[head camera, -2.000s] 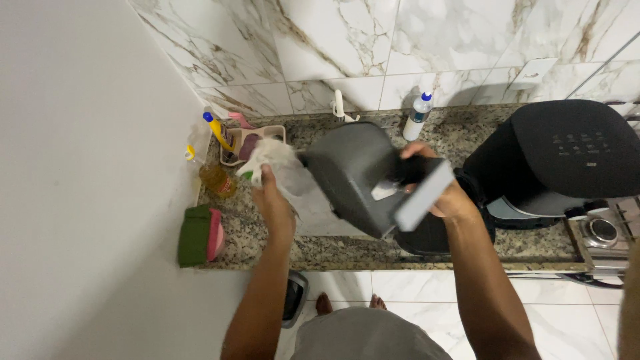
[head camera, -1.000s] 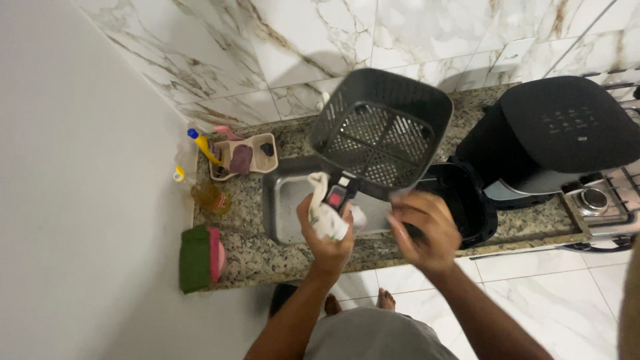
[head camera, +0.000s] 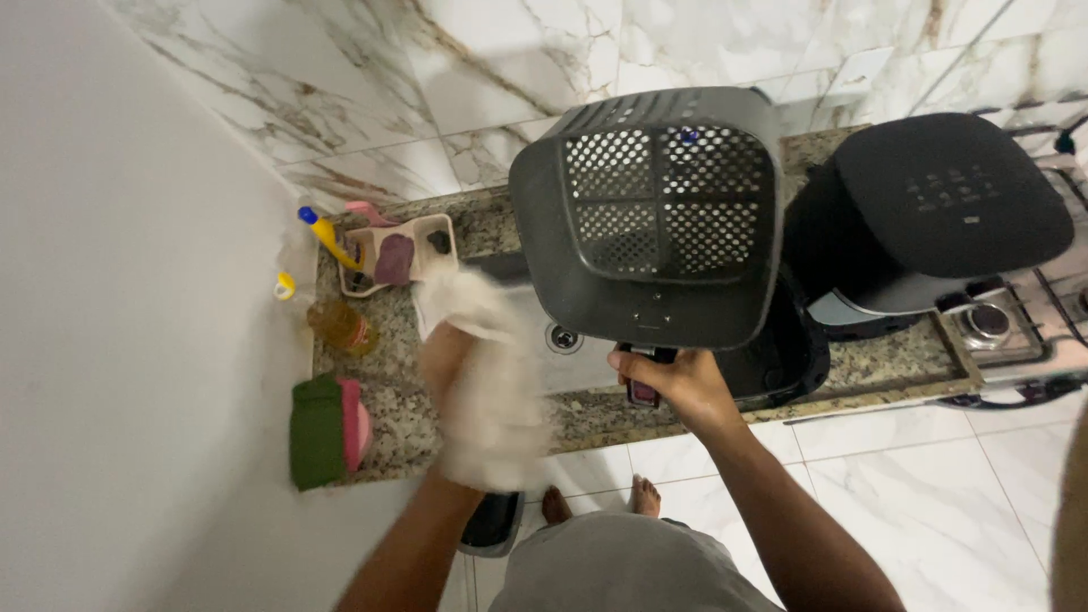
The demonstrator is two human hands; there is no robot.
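A dark air fryer basket (head camera: 544,246) with a perforated bottom is held up over the sink's right part, its inside facing me. My right hand (head camera: 684,387) grips its handle (head camera: 643,389) from below. To the left, my left hand (head camera: 449,361) holds a pale cloth (head camera: 497,408), which is blurred and hangs over the sink's left side. The basket and the cloth are apart. Behind the basket, the black outer drawer (head camera: 803,361) rests on the granite counter, partly hidden. The black air fryer body (head camera: 952,200) stands to its right.
A steel sink (head camera: 561,374) lies beneath my hands. At left are a sink caddy (head camera: 438,225) with a sponge and a yellow bottle (head camera: 327,236), a bottle of amber liquid (head camera: 340,327) and a green and pink item (head camera: 319,433). A gas stove (head camera: 1011,323) is at right.
The basket's handle has passed from my left hand to my right. My left hand has moved left with the cloth, away from the handle.
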